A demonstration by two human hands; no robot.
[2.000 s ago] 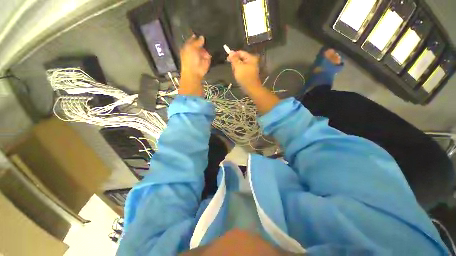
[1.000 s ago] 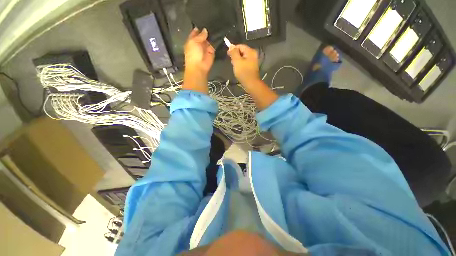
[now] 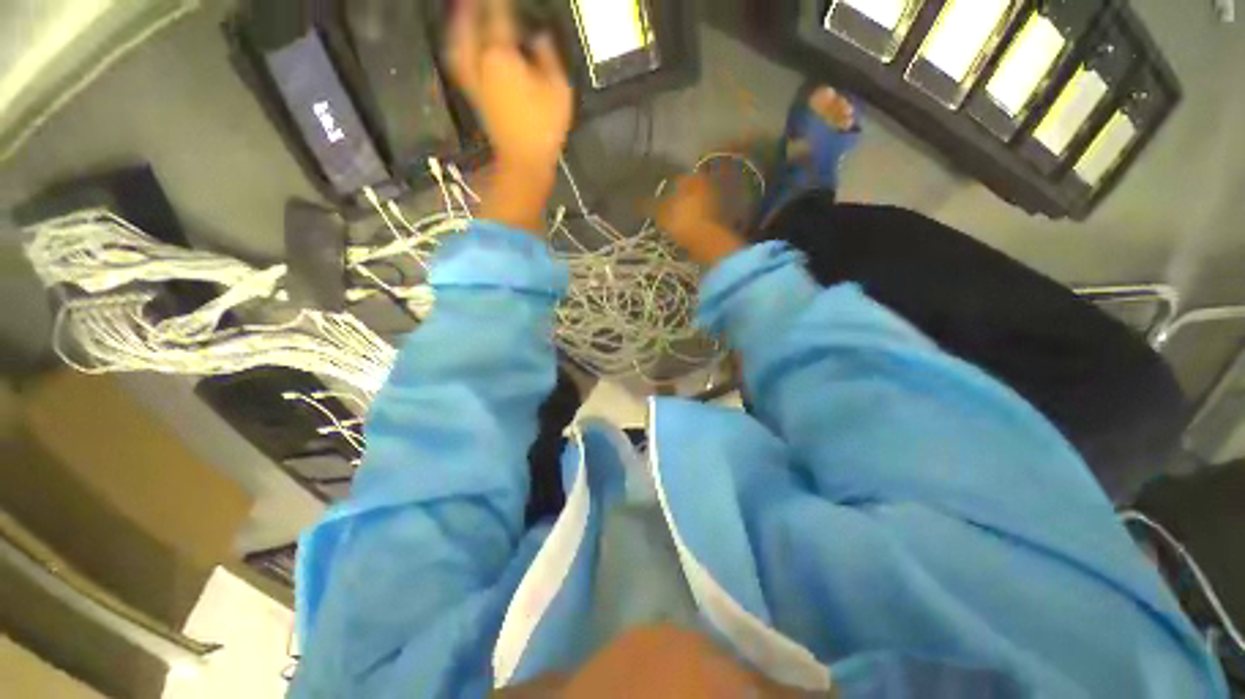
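Note:
My left hand (image 3: 512, 89) is blurred, over the black phone tray (image 3: 389, 82) at the top edge; its fingertips are unclear, and whether it holds anything cannot be told. My right hand (image 3: 699, 212) is low beside the tangle of white charging cables (image 3: 621, 307); its fingers are blurred and no plug shows clearly. A dark phone (image 3: 321, 116) with a small white mark on its screen sits in the tray's left part. A phone with a white, yellow-edged face (image 3: 614, 34) lies right of my left hand, cut off by the top edge.
A second phone tray (image 3: 956, 103) holds several white-faced phones at upper right. A black charging hub (image 3: 103, 212) with many white cables is at left. Cardboard (image 3: 137, 478) lies lower left. My blue-shod foot (image 3: 817, 144) is near the right tray. A chrome tube frame (image 3: 1161, 307) stands at right.
The view has shifted, moving the trays left and up. My left hand has reached up over the tray. My right hand has dropped towards the cables; the white plug it held no longer shows.

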